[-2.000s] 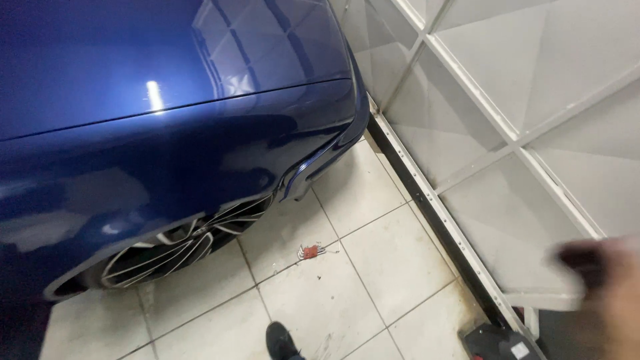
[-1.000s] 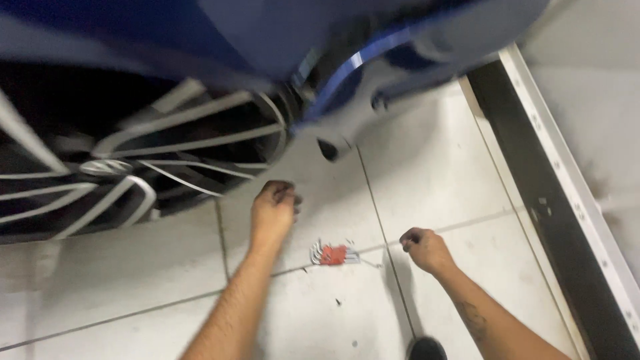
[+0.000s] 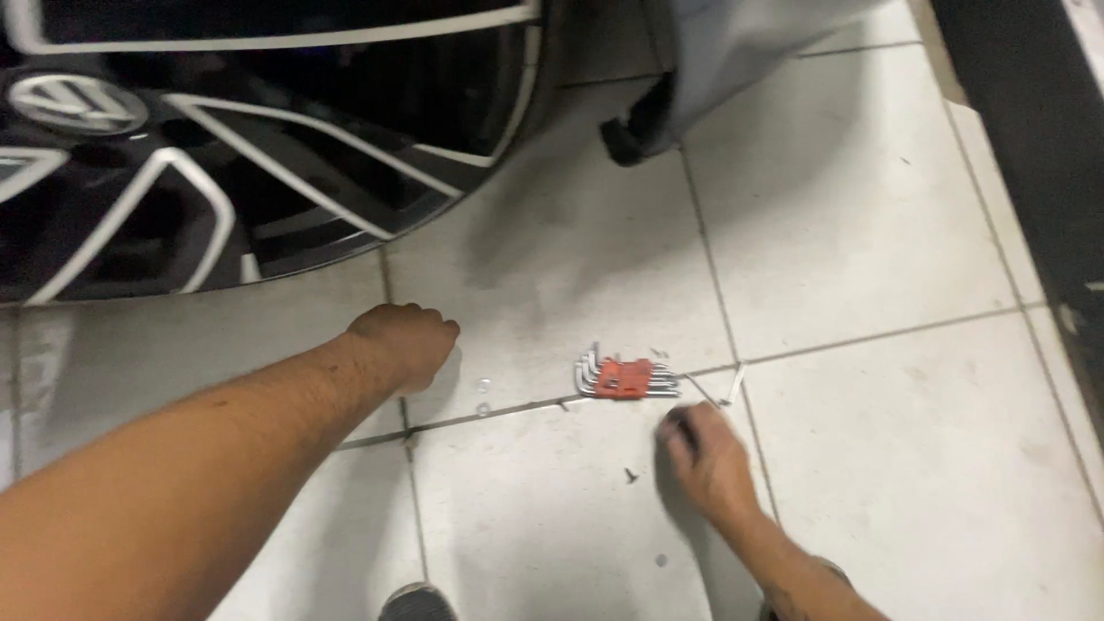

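Observation:
A set of metal hex keys in a red plastic holder (image 3: 624, 379) lies on the tiled floor. Just below and right of it is my right hand (image 3: 705, 448), its fingers curled around a dark spot I cannot make out. Loose L-shaped keys (image 3: 735, 384) lie on the tiles beyond that hand. My left hand (image 3: 410, 343) hangs in a loose curl to the left of the set, beside the tyre, its palm side hidden. Between it and the set rest two small clear washers (image 3: 484, 409). A small dark screw (image 3: 630, 475) lies below the set.
A car wheel (image 3: 285, 147) with a black and silver rim fills the upper left. The bumper's lower corner (image 3: 733, 60) hangs over the floor at the top. A dark floor rail (image 3: 1018, 147) runs down the right side. The tip of a shoe (image 3: 417, 602) shows at the bottom.
The view has come down much closer to the wheel and floor. My right hand now stands beside the hex key set; a second ago it was farther to the right of it.

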